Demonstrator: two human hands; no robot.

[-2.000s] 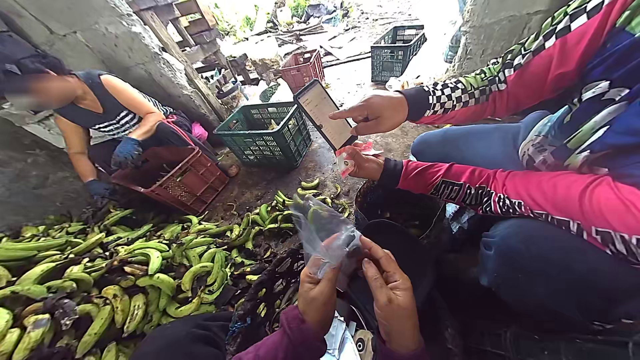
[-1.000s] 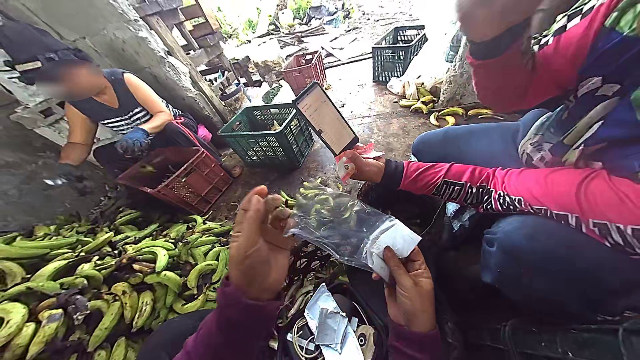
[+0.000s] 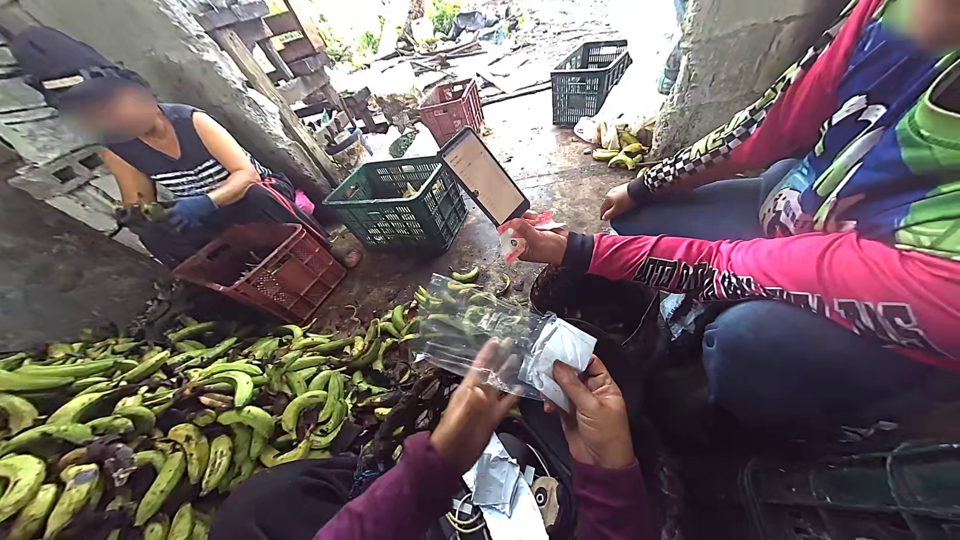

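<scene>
A clear plastic bag (image 3: 472,330) stretches out in front of me, with a folded white paper (image 3: 562,352) at its right end. My right hand (image 3: 592,412) pinches the paper and that end of the bag between thumb and fingers. Against the bag's lower side lies my left hand (image 3: 476,409), slightly blurred, its fingers extended; no grip shows. Below both hands, more folded papers (image 3: 499,480) rest in a dark open bag on my lap, beside a cord. Green plantains (image 3: 247,397) are heaped at the left and reach close to my left hand.
At the left, a gloved person sits behind a red crate (image 3: 262,270). A green crate (image 3: 401,202) stands behind the heap. On the right, another person's hand holds a phone (image 3: 484,176) and a red-and-white wrapper. Another dark crate (image 3: 589,82) and a red crate (image 3: 452,111) stand farther back.
My left hand has moved from raised beside the bag to against it. The bag, crumpled in both hands at first, is spread flat. The co-worker's other hand has left the phone and is lowered to the knee.
</scene>
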